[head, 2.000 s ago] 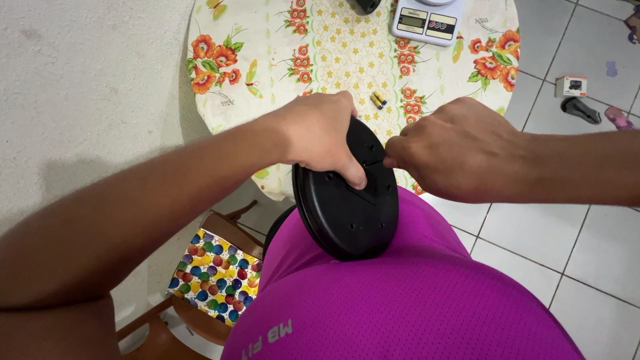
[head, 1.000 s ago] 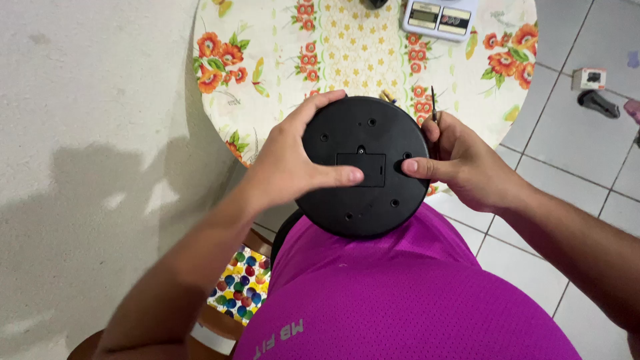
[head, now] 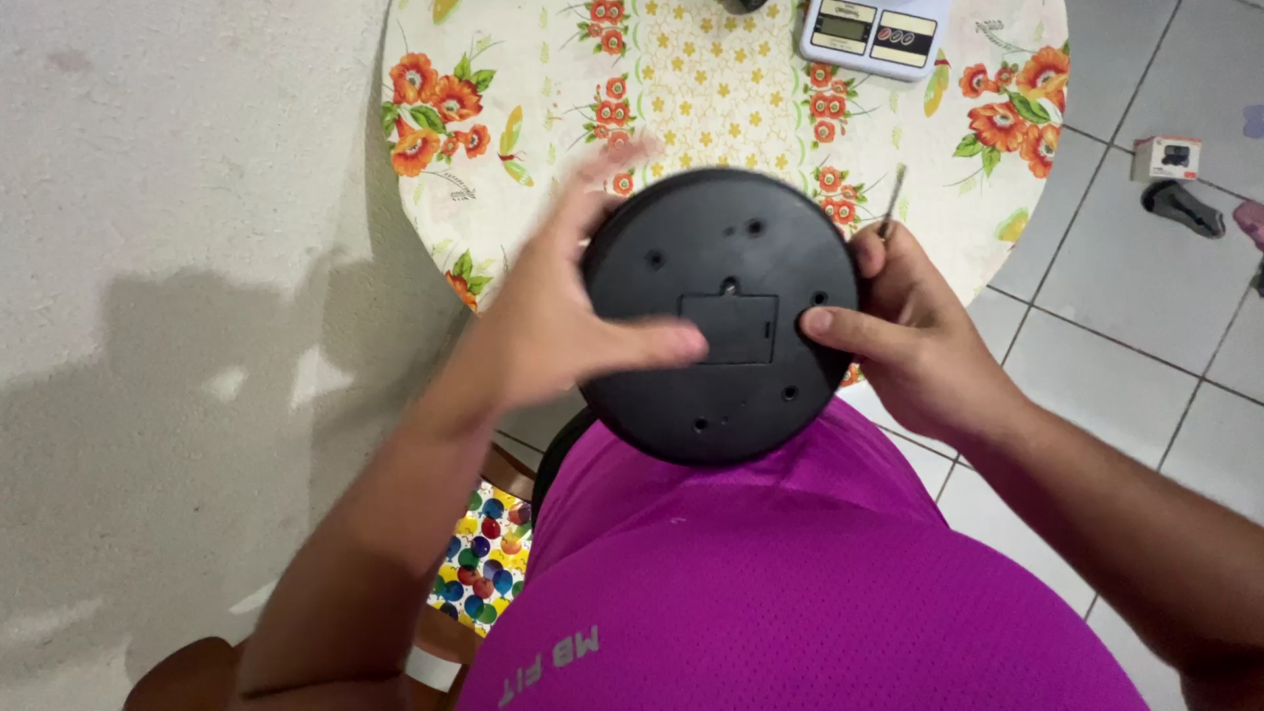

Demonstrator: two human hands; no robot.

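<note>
A round black plastic device [head: 726, 395] faces me with its underside, above my lap at the table's near edge. A rectangular battery cover [head: 731, 331] sits in its middle, with a screw hole above it and several small holes around. My right hand [head: 913, 326] grips the device's right rim, thumb on the face, and also holds a thin metal tool [head: 895, 202] pointing up, its handle hidden. Blurred, my left hand [head: 583, 306] is at the left rim, fingers spread and thumb over the battery cover's left edge; whether it bears on the device is unclear.
A digital kitchen scale [head: 874, 38] stands on the round table with a floral tablecloth [head: 553, 89]. A dark object [head: 741, 4] is cut off at the top. On the tiled floor at right lie a small box [head: 1167, 160] and a dark item [head: 1183, 207]. A wall is at left.
The device has turned from a tilt to face me. My right hand has moved from working at its face to gripping its right rim. The left fingers have spread since one second ago.
</note>
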